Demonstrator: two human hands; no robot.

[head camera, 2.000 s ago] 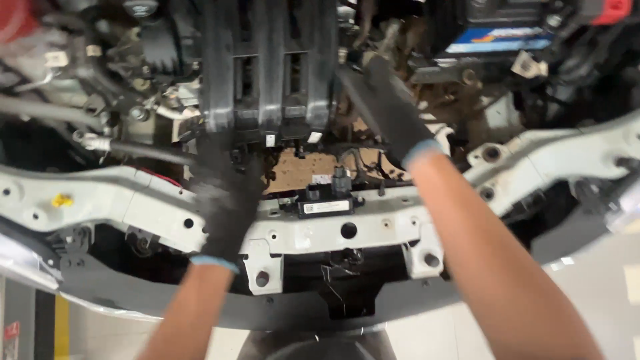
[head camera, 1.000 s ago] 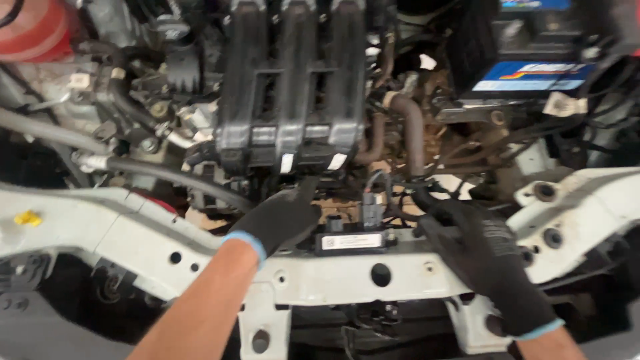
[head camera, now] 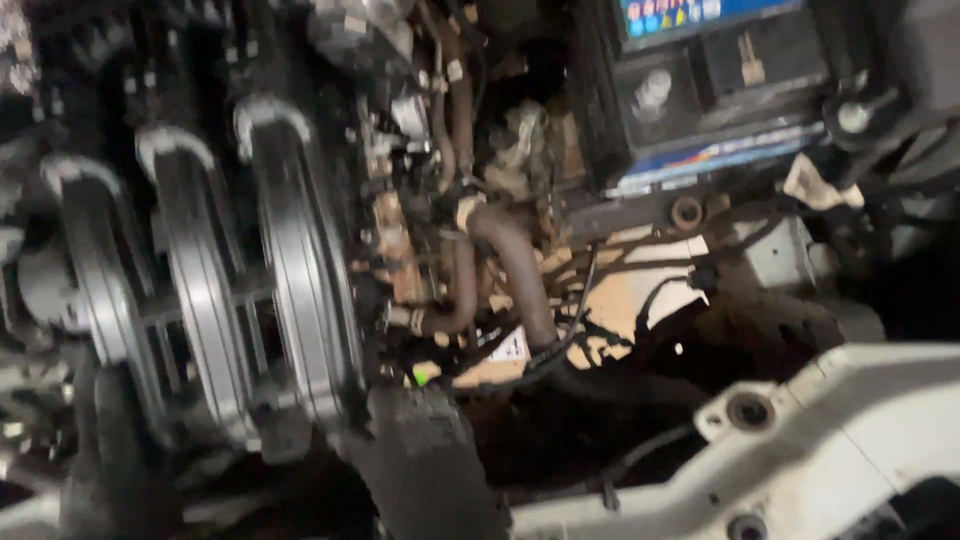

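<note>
Blurred in a black glove, my left hand [head camera: 120, 457] is at the lower left, its fingers at the lower end of the black plastic intake manifold [head camera: 199, 300]. My right hand [head camera: 431, 465], also in a black glove, is at the bottom centre, just right of the manifold's lower end, with its fingertips near the hose fittings. Whether either hand grips anything is too blurred to tell. A brown coolant hose [head camera: 521, 270] curves down to the right of the manifold.
A car battery [head camera: 697, 97] with a blue label stands at the upper right. The pale metal front crossmember [head camera: 847, 420] runs along the lower right. Thin black cables and a cardboard-coloured sheet [head camera: 607, 292] show below the battery. A white tag [head camera: 821, 184] hangs near the battery.
The view has moved much closer and tilted. My left hand has gone from near the black module on the crossmember to the manifold; my right hand has moved left from beside the hose.
</note>
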